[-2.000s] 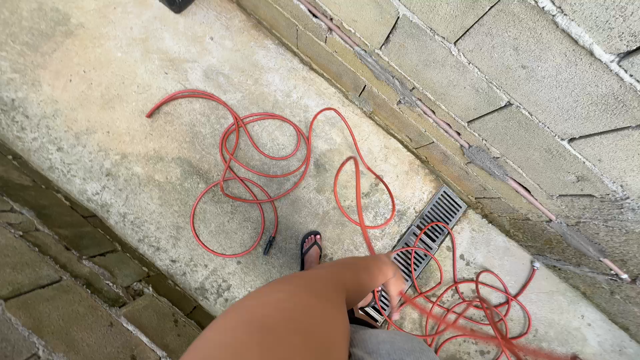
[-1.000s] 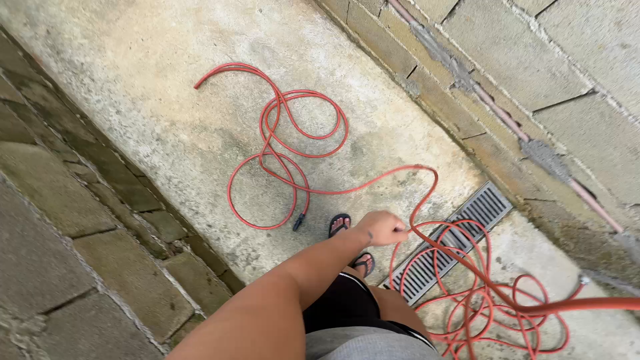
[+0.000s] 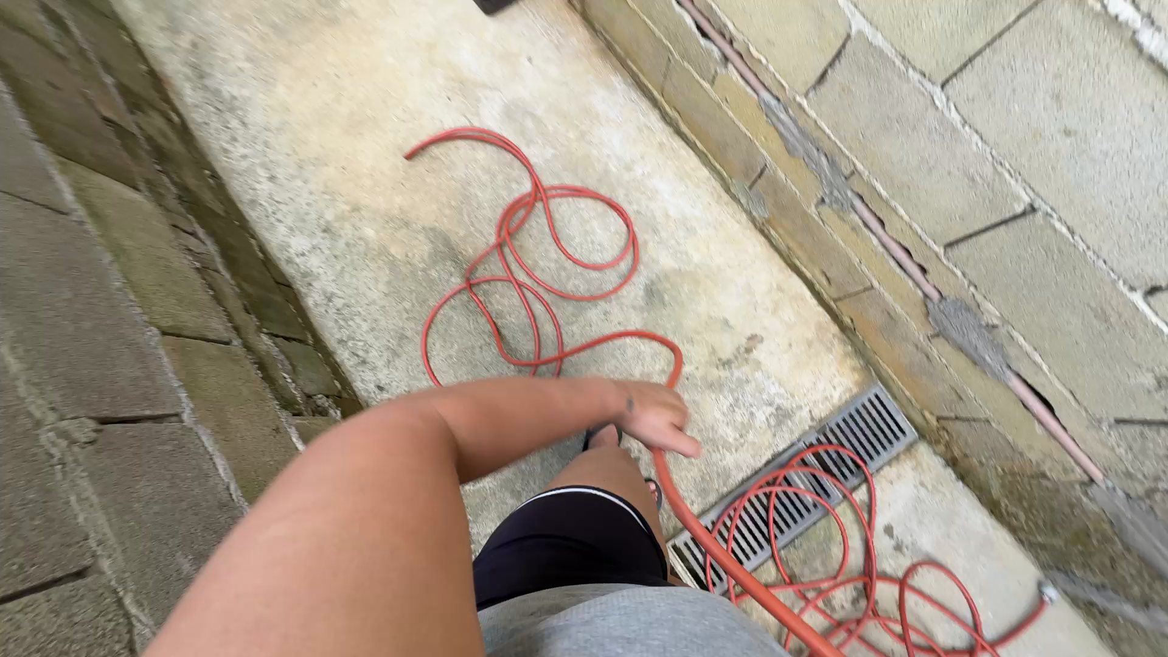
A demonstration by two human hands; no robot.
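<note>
My left hand (image 3: 659, 418) is closed around a red hose (image 3: 721, 552), with the thumb stretched out to the right. From that hand the hose runs down to the bottom edge and up into loose loops lying on the concrete floor. Its plain end (image 3: 411, 155) lies at the upper left of those loops. A second tangle of red hose (image 3: 871, 547) lies at the lower right, partly over a metal drain grate (image 3: 876, 420). A metal fitting (image 3: 1048, 593) caps a hose end beside the wall. My right hand is outside the frame.
Concrete block walls flank the narrow concrete floor (image 3: 365, 137). A pinkish pipe (image 3: 894, 246), patched with grey mortar, runs along the right block wall (image 3: 1049, 228). My sandalled feet stand below my left hand. A dark object (image 3: 493, 5) shows at the top edge.
The hose stretch between my left hand and the floor loops has shifted, and its bend now ends at my hand. One second ago a raised hose stretch crossed to the right edge; now it drops to the bottom.
</note>
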